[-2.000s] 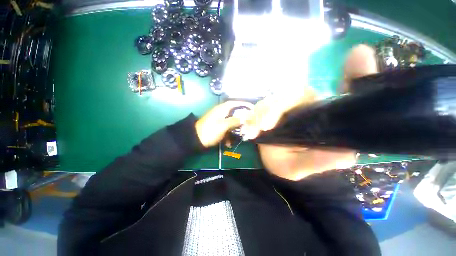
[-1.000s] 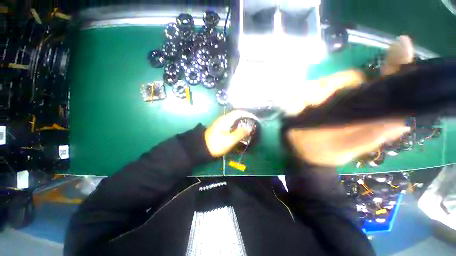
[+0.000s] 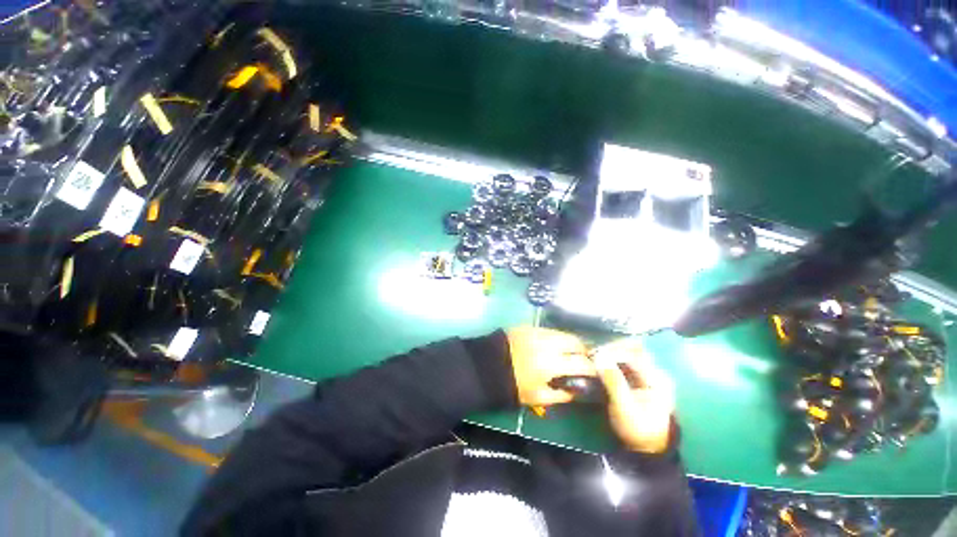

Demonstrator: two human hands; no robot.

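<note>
My left hand [image 3: 548, 365] and my right hand [image 3: 638, 396] are close together near the bench's front edge. My left hand holds a small black round unit [image 3: 573, 384]; a bit of its orange tail shows below my fingers. The fingers of my right hand are at the unit's right side; whether they grip it is hard to tell. The black electric screwdriver [image 3: 766, 275] hangs at the right, its tip above and right of my hands, out of both hands.
A white box [image 3: 638, 262] stands behind my hands, with ring parts [image 3: 508, 226] heaped to its left. A small square module [image 3: 438, 264] lies further left. Black units [image 3: 866, 383] are piled at right. Stacked black trays [image 3: 157, 199] fill the left.
The view has swung left and back. My right hand has let go of the screwdriver and come to the unit beside my left hand. The screwdriver now hangs to the right.
</note>
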